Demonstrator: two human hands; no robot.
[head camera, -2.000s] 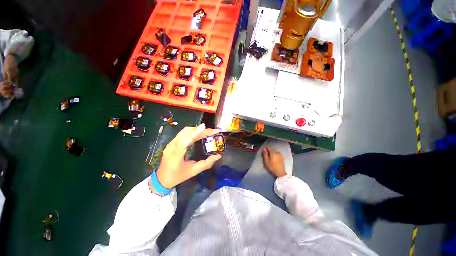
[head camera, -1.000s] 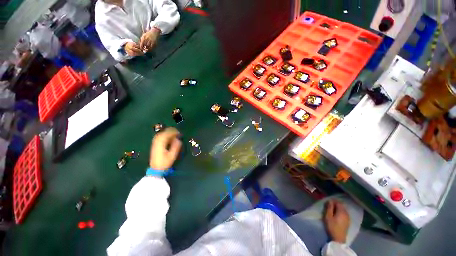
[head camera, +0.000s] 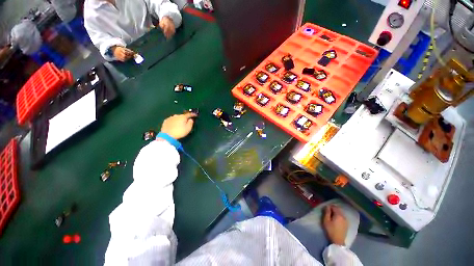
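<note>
My left hand (head camera: 177, 126), with a blue strap on its wrist, reaches palm down over the green bench mat. A small dark module part (head camera: 194, 111) shows at its fingertips; whether it is gripped or only touched is hidden. More small modules lie loose around it: one further back (head camera: 182, 88), one left of the hand (head camera: 149, 135), and one with a flex tail to the right (head camera: 225, 123). A thin pale pointed tool (head camera: 239, 144) lies nearer the bench edge. My right hand (head camera: 335, 223) rests on my leg with loosely curled fingers and nothing visible in it.
An orange-red tray (head camera: 244, 100), partly filled with modules, stands back right. The white press base (head camera: 358, 150) is at the right. A black document holder (head camera: 39, 148) and empty red trays (head camera: 8, 179) are at the far left. Another person's hands (head camera: 167, 27) are across the bench.
The view has swung left from the press. My left hand has left the bench front, where it held a module, and now reaches further over the mat. My right hand stays on my leg.
</note>
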